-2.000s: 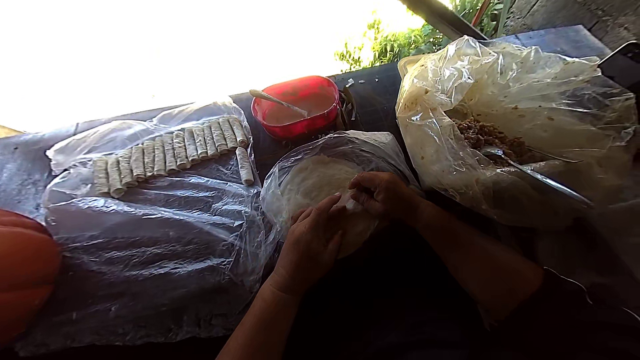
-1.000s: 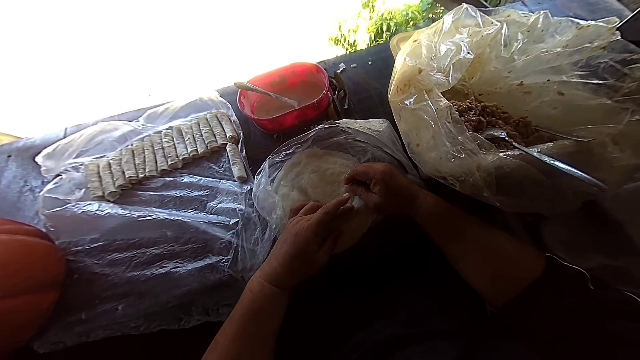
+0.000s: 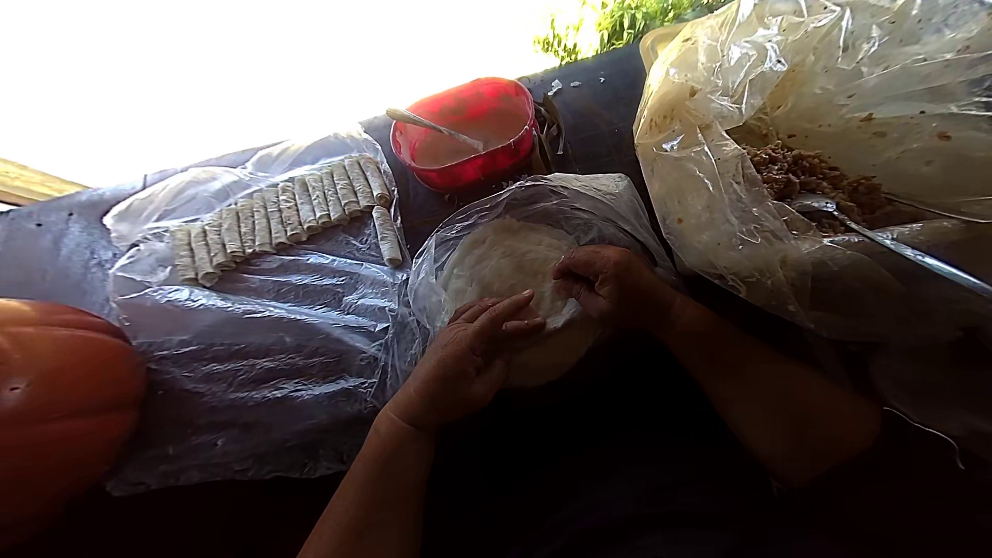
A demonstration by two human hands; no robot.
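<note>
A stack of thin round pale wrappers lies in an open clear plastic bag in front of me. Over its near left part is my left hand, fingers spread, with no object visible in it. My right hand is at the stack's right side, thumb and fingers pinched on the edge of a wrapper, as far as the shadow shows. To the left, several slim pale rolls lie side by side on a clear plastic sheet; one more roll lies just below the right end of that row.
Behind the bag stands a red plastic bowl of pale liquid with a spoon in it. At right, a large plastic bag holds brown crumbly filling and a metal spoon. An orange pumpkin is at the left edge.
The fingers of my left hand have moved slightly apart from my right hand's. My right hand remains pinched over the stack. The rolls and bowl have not plainly moved.
</note>
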